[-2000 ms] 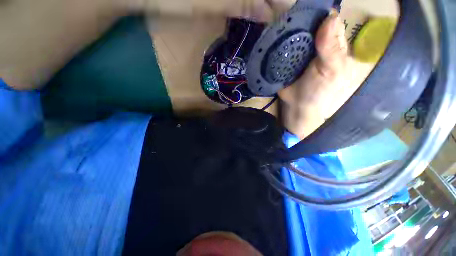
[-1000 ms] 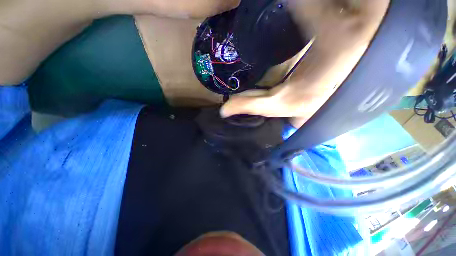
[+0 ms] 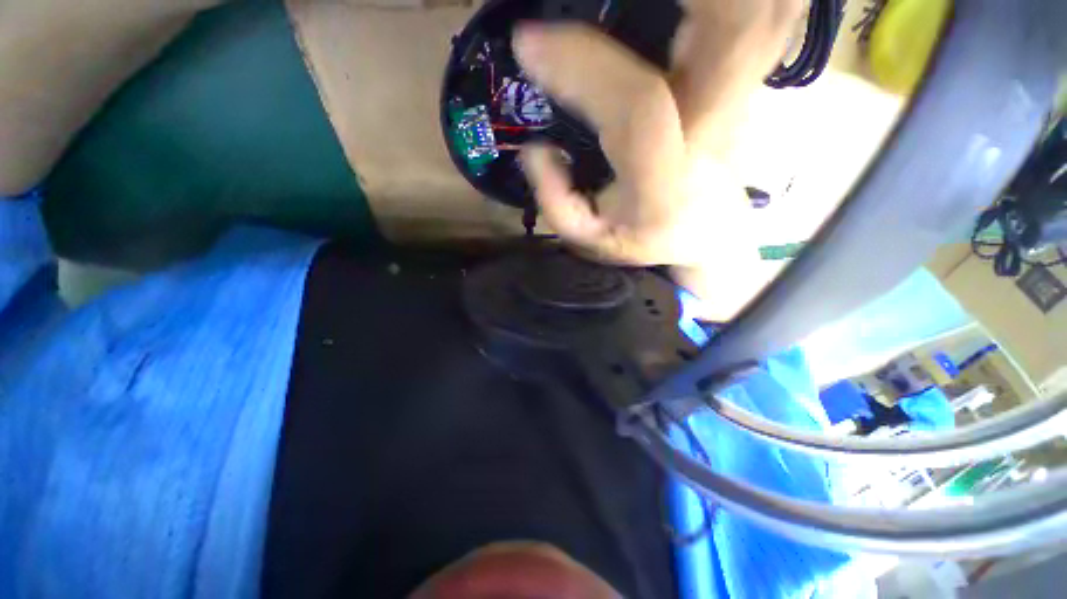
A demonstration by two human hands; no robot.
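Observation:
An open black ear cup point(image 3: 507, 170) lies near the top centre, with a green circuit board point(image 3: 477, 138) at its left edge and red wires and a pale component inside. My right hand point(image 3: 632, 164) is blurred over its right side, thumb and finger apart, with nothing seen between them. My left forearm point(image 3: 94, 94) crosses the upper left; my left hand is beyond the top edge. The headset's other black cup point(image 3: 562, 293) rests against my dark-clad chest, joined to the broad grey-looking head strap point(image 3: 889, 199) and silver hoops point(image 3: 866, 532) at right.
A brown cardboard sheet point(image 3: 392, 140) lies under the open cup, with a green mat point(image 3: 211, 152) to its left. A yellow bottle point(image 3: 907, 41) stands out behind the strap at upper right, near a black cable coil point(image 3: 813, 47). More black cords point(image 3: 1000, 240) lie at far right.
My right hand has moved off the perforated speaker plate and now reaches over the open cup. The plate's holed face is no longer visible. My left forearm has shifted up and left.

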